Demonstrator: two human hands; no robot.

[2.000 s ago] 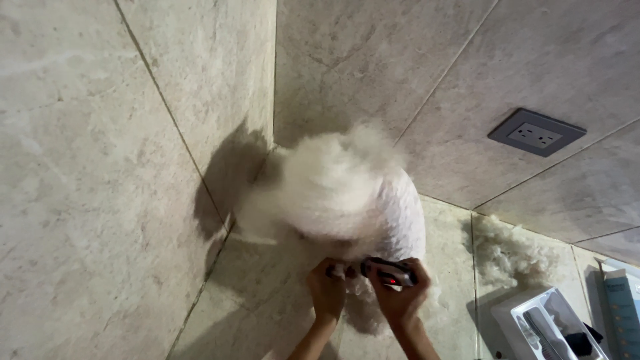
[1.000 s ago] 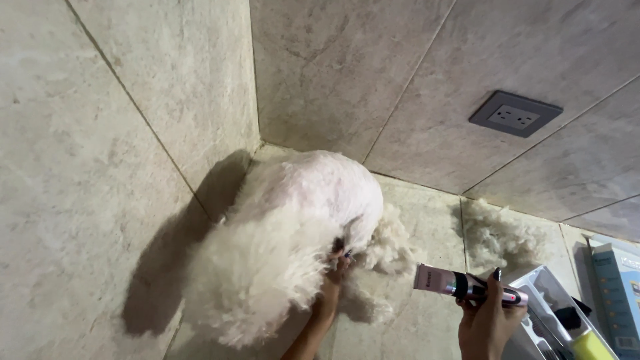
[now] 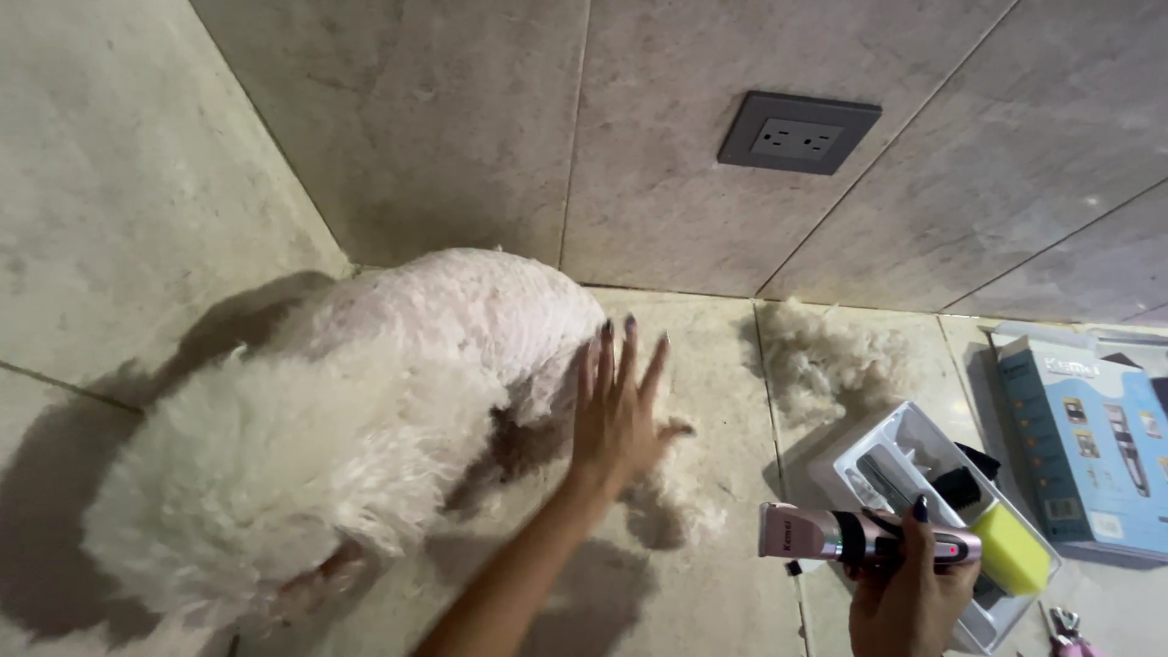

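A white curly-haired dog (image 3: 365,411) stands at the left by the corner of the tiled wall. Its back and rump are clipped short, while the head end is still fluffy. My left hand (image 3: 620,411) is spread with its fingers apart beside the dog's rump; whether the fingertips touch it I cannot tell. In my right hand (image 3: 912,584) is a pink Kemei hair clipper (image 3: 821,537), its blade end pointing left and a small red light showing. Cut hair (image 3: 689,511) lies on the floor below my left hand.
A larger heap of cut hair (image 3: 826,360) sits near the wall. Behind the clipper is a white plastic tray (image 3: 849,456) with black comb attachments and a yellow sponge-like block (image 3: 1008,547). A blue Kemei box (image 3: 1086,438), pink-handled nail clippers (image 3: 1068,634) and a wall socket (image 3: 798,132) are at the right.
My left hand was at the dog's underside and is now spread beside its rump. The clipper, near the dog at first, has moved right, away from it. The view has shifted.
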